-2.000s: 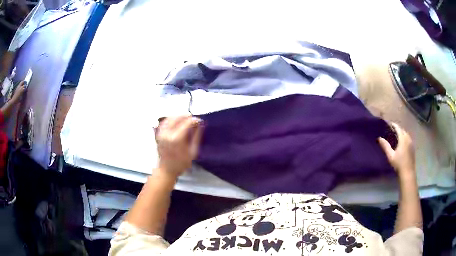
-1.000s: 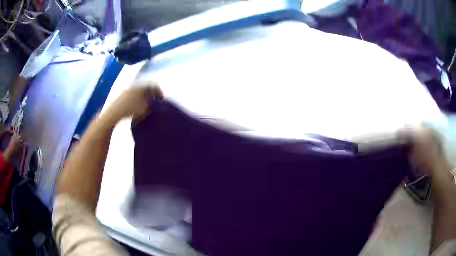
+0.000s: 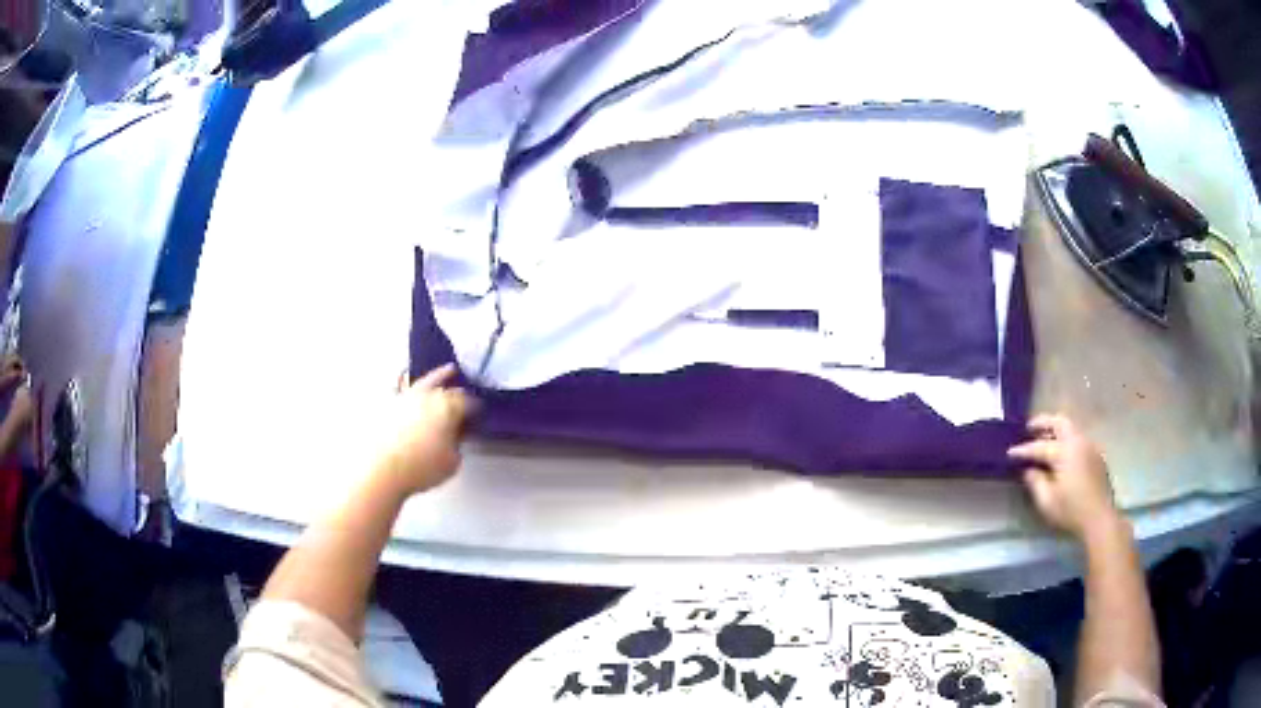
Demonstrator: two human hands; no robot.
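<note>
A dark purple garment body [image 3: 692, 415] lies inside up across the table, its pale interfaced inside showing. A plain purple band runs along its near edge. A purple pocket piece [image 3: 938, 277] lies at the right of the inside, with narrow dark seam strips left of it. My left hand [image 3: 440, 422] holds the near left corner of the band. My right hand [image 3: 1058, 463] pinches the near right corner. The steam iron [image 3: 1117, 221] stands apart on the table, right of the garment.
The pressing table's pale cover [image 3: 304, 277] lies around the garment. The iron's yellow-green hose [image 3: 1224, 263] runs off right. Purple cloth [image 3: 1155, 35] lies at the far right. Another person's arm [image 3: 17, 415] shows at the left edge, by another table [image 3: 97, 249].
The garment was bunched, then lifted and spread between both hands with its purple side showing. It now lies flat with its pale inside up. Both hands have come down to its near edge.
</note>
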